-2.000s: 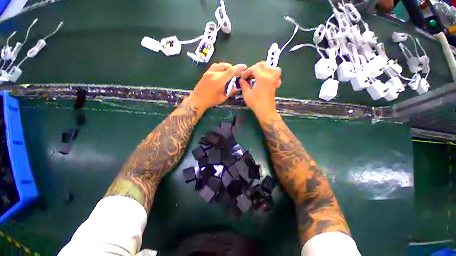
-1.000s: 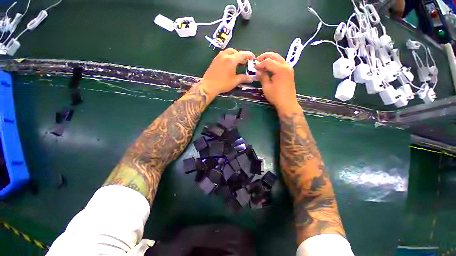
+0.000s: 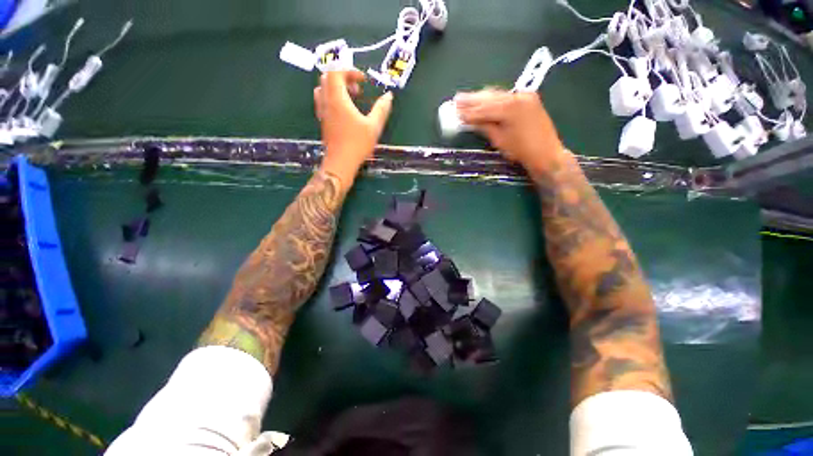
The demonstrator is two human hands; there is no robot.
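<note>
My right hand point(image 3: 504, 120) has its fingers on a closed white power adapter point(image 3: 450, 118) above the green belt beyond the dark rail. A coiled white cord point(image 3: 533, 70) lies beyond that hand. My left hand point(image 3: 349, 116) is at an open adapter point(image 3: 334, 57) with a yellow part showing; its fingertips reach the adapter's near edge, and whether they grip it cannot be told. A second open adapter point(image 3: 398, 66) lies just to the right of it. A loose pile of black insulating pieces point(image 3: 414, 285) lies on the green bench between my forearms.
Several closed adapters with cords point(image 3: 682, 107) lie clustered at the far right, others point(image 3: 45, 116) at the far left. A worn dark rail point(image 3: 241, 153) crosses the view. A blue bin point(image 3: 55, 258) stands at left. A few black pieces point(image 3: 134, 233) lie near it.
My hands have moved apart. My left hand went left and forward to the open adapter. My right hand moved slightly right, with the white adapter now showing closed at its fingertips.
</note>
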